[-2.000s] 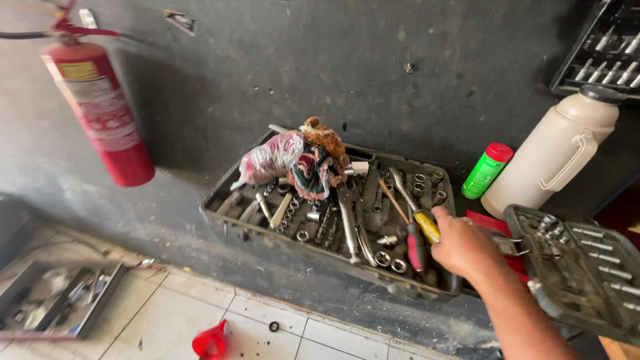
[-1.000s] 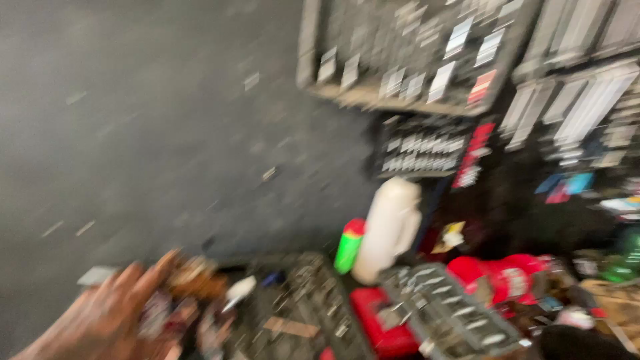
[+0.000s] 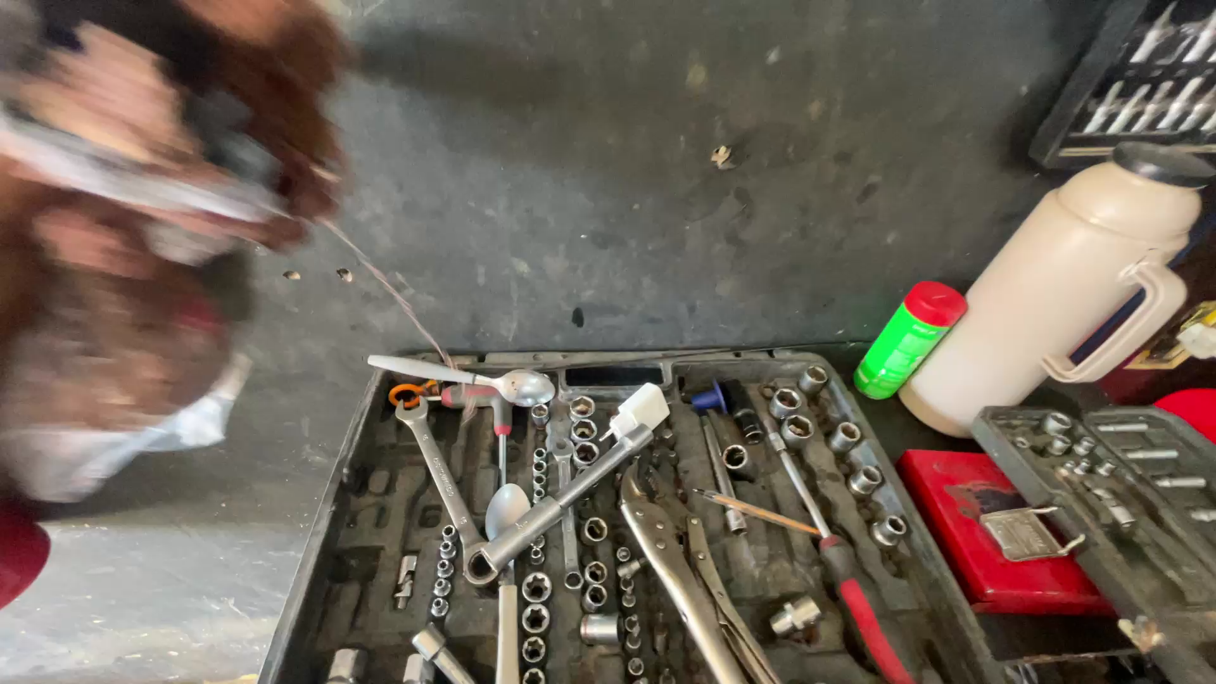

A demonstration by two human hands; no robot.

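Observation:
At the upper left, strongly blurred, my left hand (image 3: 299,123) grips a bundle of rags (image 3: 123,256) with whitish plastic hanging from it, above and left of the tool case (image 3: 318,570). A thin strand runs from the bundle down to the case. My right hand is out of view. In the open case lie a combination wrench (image 3: 439,475), a tubular angled socket wrench (image 3: 560,499), locking pliers (image 3: 670,570), a red-and-black-handled screwdriver (image 3: 860,608), a spoon (image 3: 524,387), a white plastic piece (image 3: 641,410) and several sockets (image 3: 798,429).
Right of the case stand a green can with a red cap (image 3: 910,340) and a beige thermos jug (image 3: 1054,285). Beside them lie a red box (image 3: 1016,570) and a smaller socket case (image 3: 1026,432). A bit set (image 3: 1083,123) hangs at the upper right, near the dark wall (image 3: 570,190).
The rag bundle, earlier on the left part of the tool case, is lifted off it, uncovering spoons and wrenches. My right hand, earlier at a yellow handle, has left view. The view has shifted.

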